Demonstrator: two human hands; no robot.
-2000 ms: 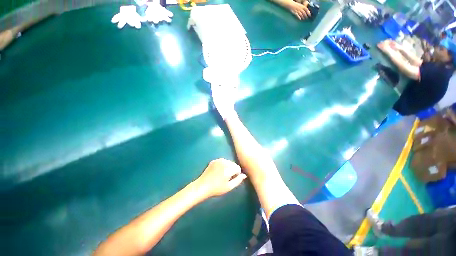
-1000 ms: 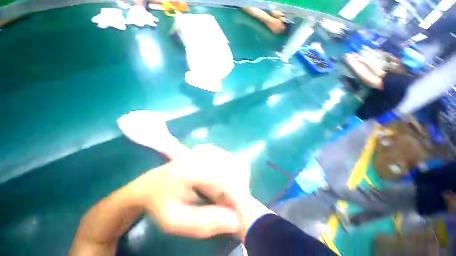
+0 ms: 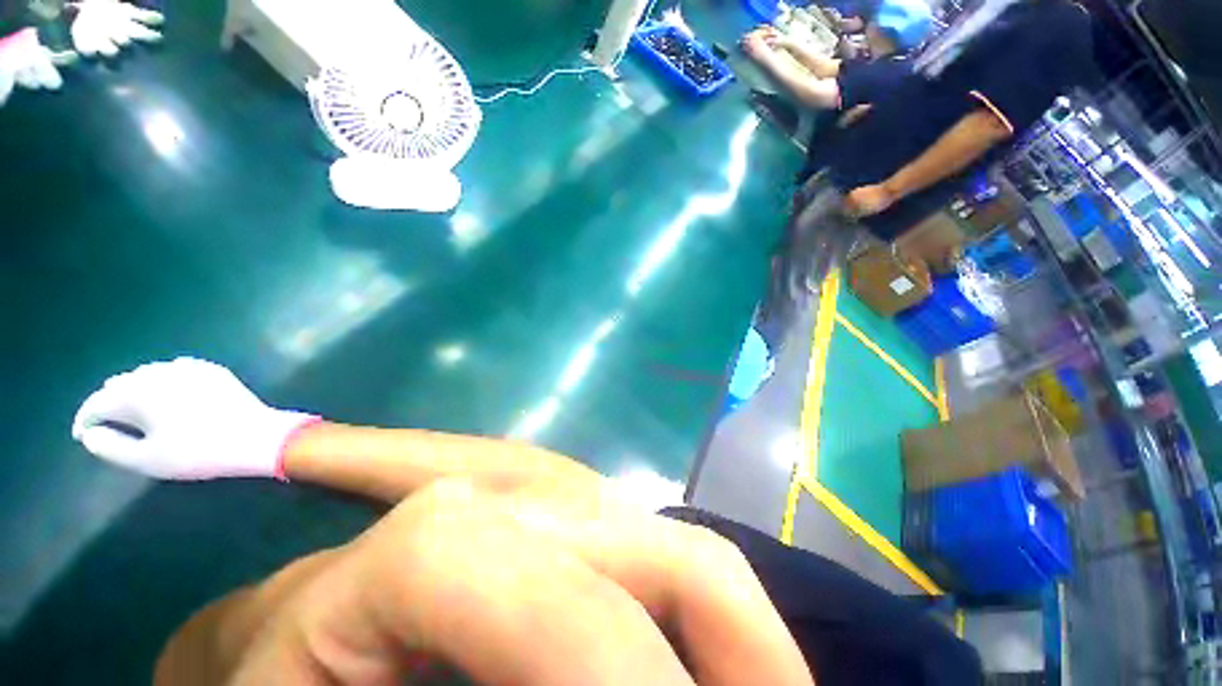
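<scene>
My right hand (image 3: 201, 418) wears a white knitted glove with a pink wrist band. It is at the left, over the green bench top (image 3: 536, 302), fingers curled together with a small dark gap by the thumb; nothing shows in it. My bare left hand (image 3: 496, 590) is large and close to the camera at the bottom, in front of my right forearm near the dark sleeve. The edge cuts it off, and whether it touches the forearm or grips anything cannot be told.
A white desk fan (image 3: 399, 110) stands across the bench before a pale box (image 3: 275, 40). Spare gloves (image 3: 114, 27) lie at upper left. A blue parts tray (image 3: 681, 60) is beyond. People in dark shirts (image 3: 925, 148) are at upper right; cartons and a blue crate (image 3: 985, 529) stand right.
My gloved right hand has moved left, away from the fan. My left hand has come closer to the camera. The view has swung right, showing more floor and people.
</scene>
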